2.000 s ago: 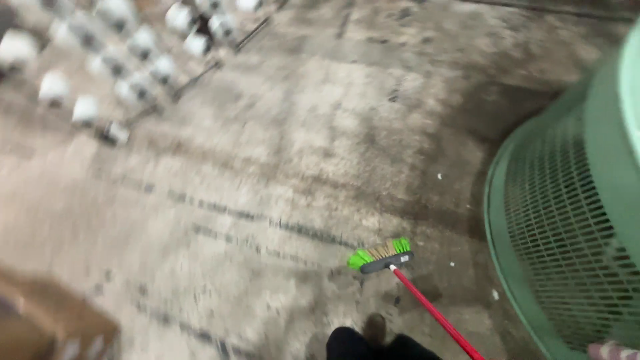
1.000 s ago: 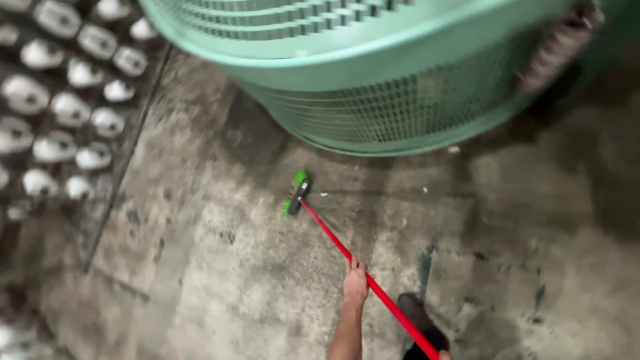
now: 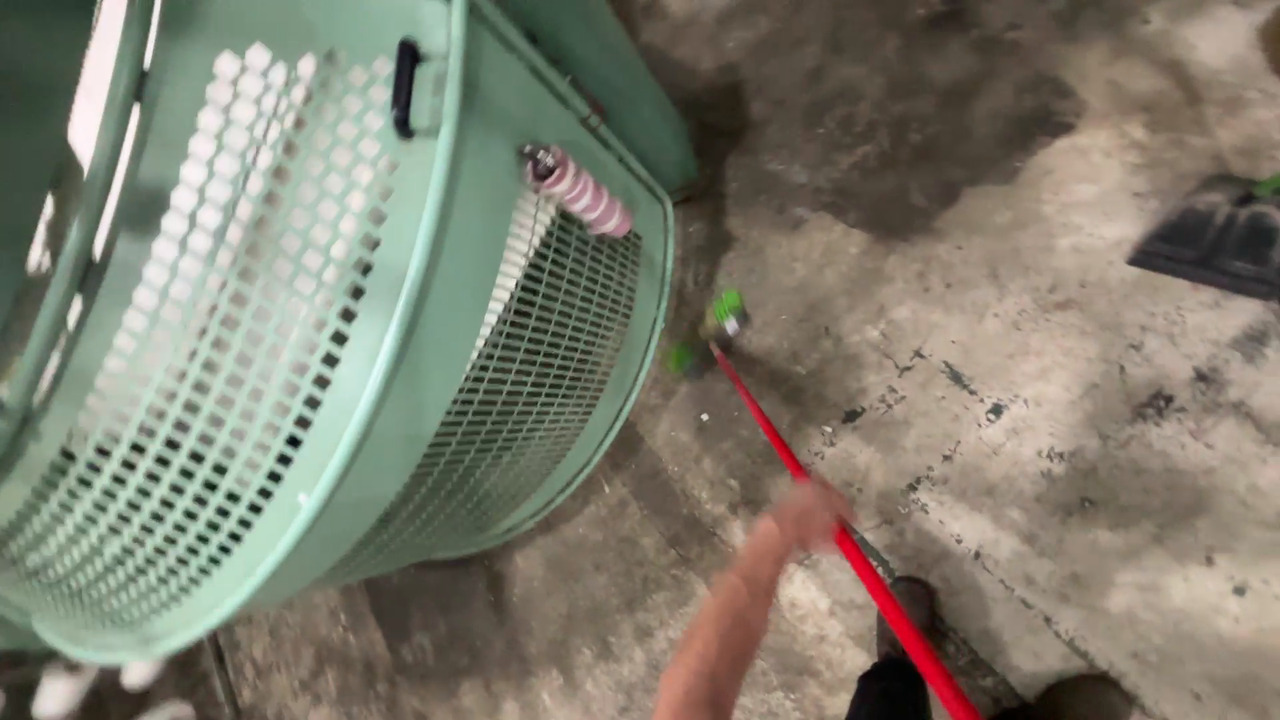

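My left hand (image 3: 810, 515), blurred, is closed around the red handle (image 3: 900, 615) of a push broom, partway along it. The handle runs from the bottom edge up to the broom head (image 3: 728, 318), which has green bristles at its ends and rests on the concrete floor beside a green perforated metal guard. The broom head is blurred too. My right hand is out of view.
The curved green guard (image 3: 415, 330) fills the left side, with a black handle (image 3: 404, 88) and a pink-and-white wrapped grip (image 3: 590, 198). A black dustpan (image 3: 1210, 240) lies at the right edge. My shoe (image 3: 908, 610) stands on the stained floor (image 3: 1050, 400).
The view has swung strongly, so the green guard now stands at the left. The dustpan has come into view. My right hand, at the handle's lower end one second ago, has left the view.
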